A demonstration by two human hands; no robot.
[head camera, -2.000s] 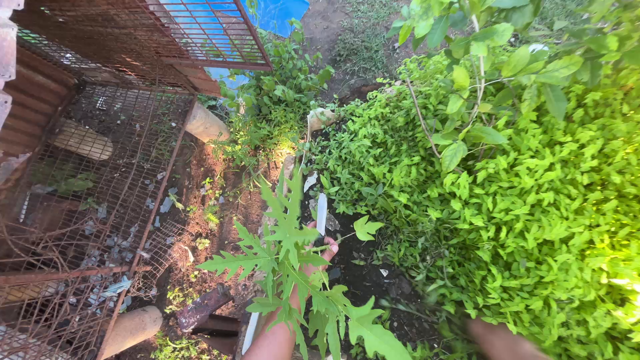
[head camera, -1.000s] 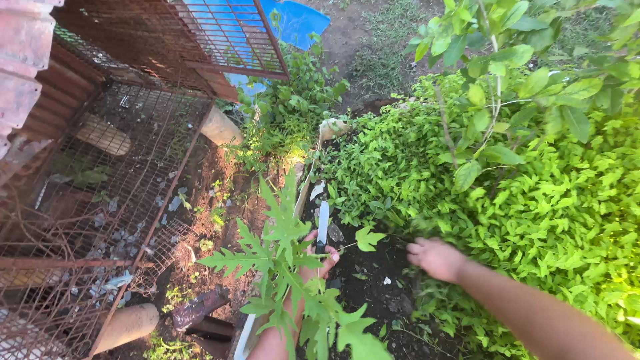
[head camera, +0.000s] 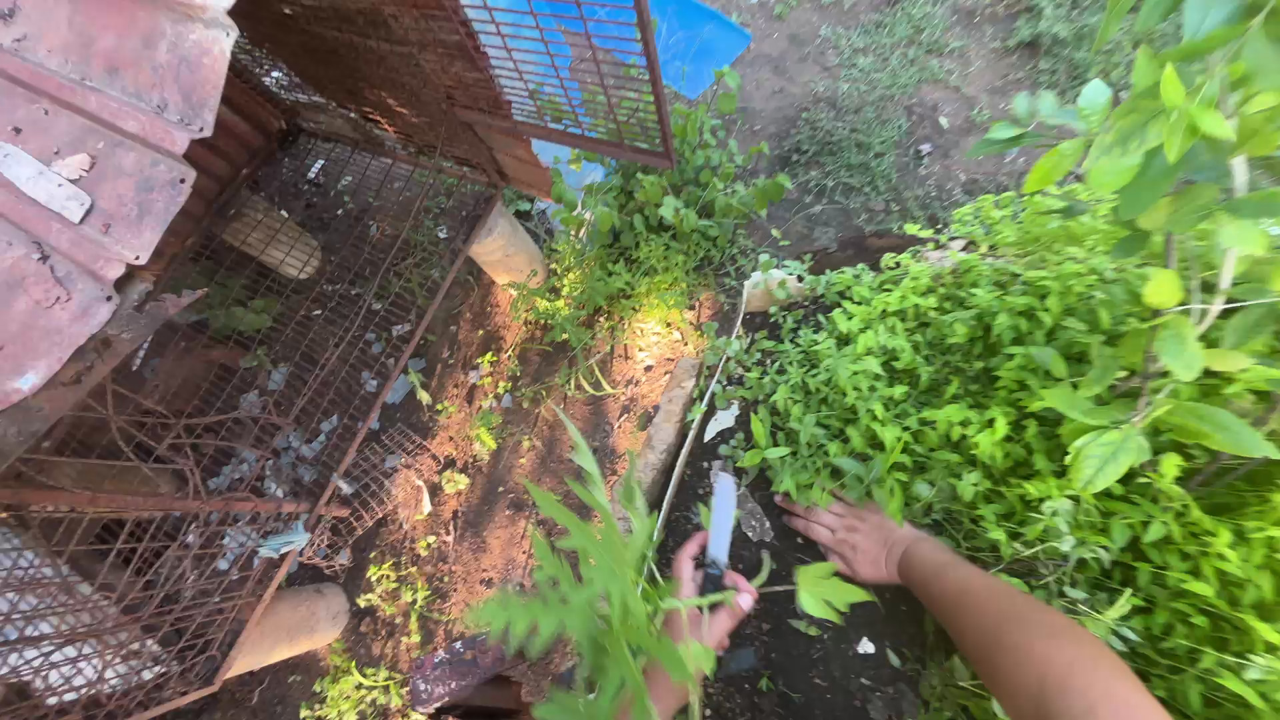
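My left hand [head camera: 705,610] at the lower middle is closed around a knife [head camera: 721,520], whose pale blade points up and away over dark soil. Green stems pass by the same hand, and a plant with deeply lobed leaves [head camera: 590,590] partly covers that hand and forearm; whether the fingers grip the stems too, I cannot tell. Fingers spread, my right hand [head camera: 850,540] lies at the edge of a dense bed of low green plants [head camera: 930,400], its fingertips against the leaves and soil. Nothing shows in it, though its palm side is hidden.
A rusty wire mesh cage [head camera: 330,340] fills the left, under a worn sheet-metal roof [head camera: 100,130]. Its raised mesh panel [head camera: 570,70] stands near a blue sheet [head camera: 695,45]. A thin pale strip [head camera: 700,410] runs along the soil's edge. A leafy branch [head camera: 1180,300] overhangs the right.
My right hand, at the lower right edge two seconds ago, has come in to the plants' edge beside the soil. The left hand keeps the knife. The view has shifted somewhat.
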